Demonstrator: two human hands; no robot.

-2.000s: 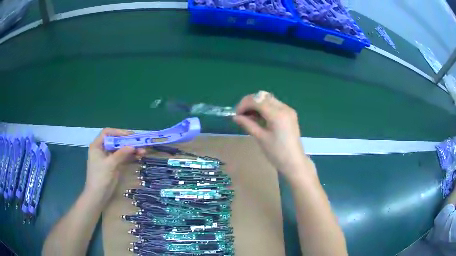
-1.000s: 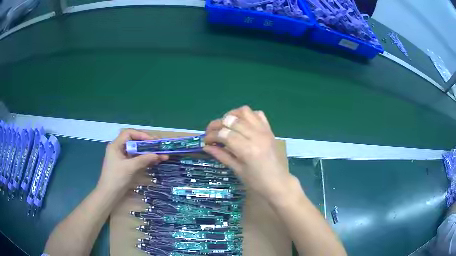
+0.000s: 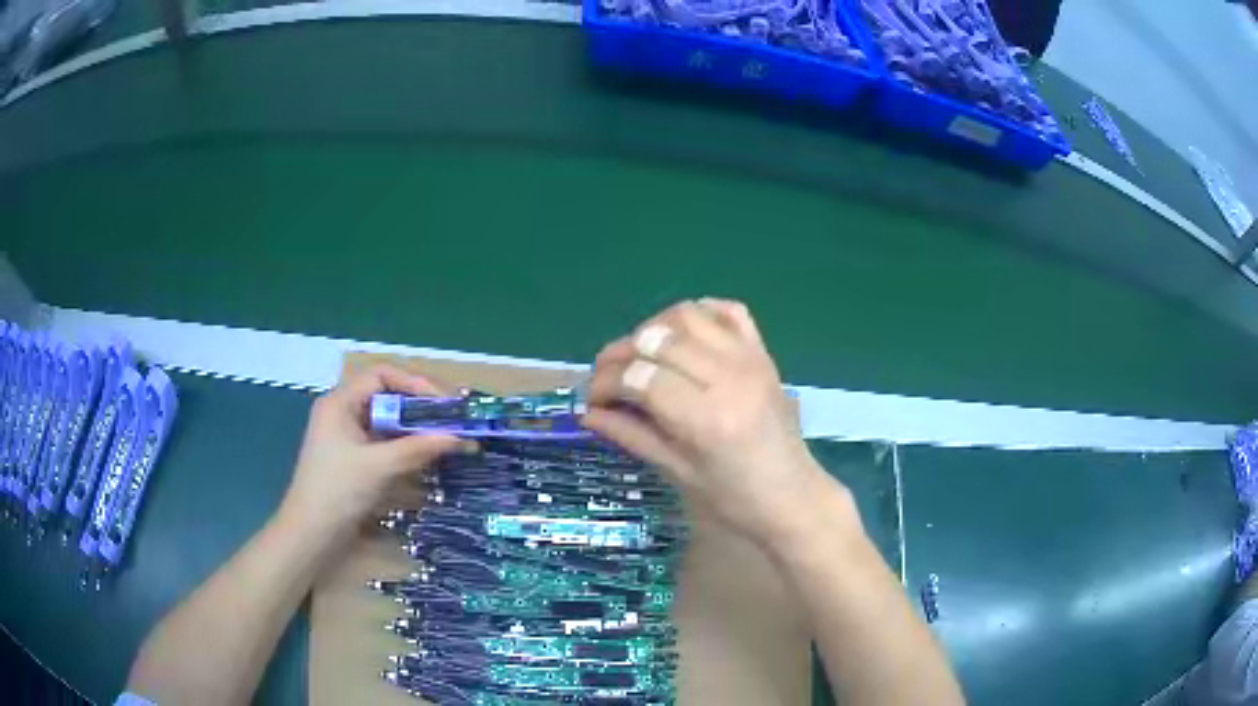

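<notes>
A purple housing half [image 3: 486, 425] lies across my two hands, with a green circuit board [image 3: 522, 404] in or over its open side. My left hand [image 3: 362, 439] grips the housing's left end between thumb and fingers. My right hand [image 3: 697, 400], with pale wraps on two fingers, pinches at the right end and hides that end. Whether its fingertips hold the board, the housing or both is hard to tell. Below, many circuit boards [image 3: 566, 530] with dark lead wires lie in a row on a cardboard sheet [image 3: 745, 607].
Filled purple housings [image 3: 86, 448] stand side by side at left. Blue bins [image 3: 745, 72] heaped with purple shells are beyond the green belt [image 3: 414, 207]. A pale rail [image 3: 966, 417] crosses behind the cardboard. A small dark piece [image 3: 931, 597] lies at right. Another person's sleeve [image 3: 1232, 648] shows at the right edge.
The board in my right hand has come from over the belt to the housing. Since one second ago, the board's right part sits slightly higher against the shell, and the housing has shifted slightly right.
</notes>
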